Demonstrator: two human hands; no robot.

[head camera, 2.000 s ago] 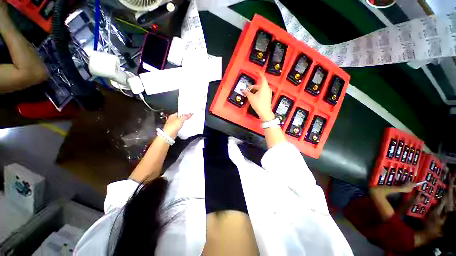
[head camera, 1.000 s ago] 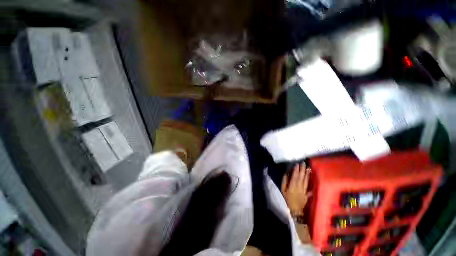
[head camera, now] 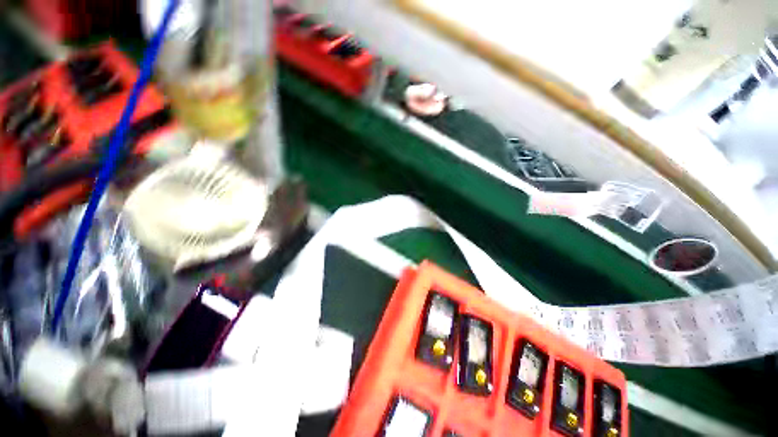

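Note:
A red foam tray (head camera: 503, 323) lies at the lower centre, cut off by the bottom edge. Several black units (head camera: 529, 375) stand in its upper row of pockets, each with a pale printed panel and a yellow round mark. A long white label strip (head camera: 674, 326) runs from the right edge, behind the tray, and loops down to its left. Another white strip lies crosswise at the lower left. Neither of my hands is in the picture.
A round pale fan (head camera: 198, 209) stands left of centre. A dark phone (head camera: 194, 329), a white plug (head camera: 51, 374) and clear plastic bags (head camera: 111, 265) lie at the left. More red trays (head camera: 320, 51) are at the upper left. A green bench (head camera: 341, 145) extends behind.
The view has swung up from the floor boxes and tray side to the bench and shelf. The hand beside the tray and the other sleeve have gone out of view.

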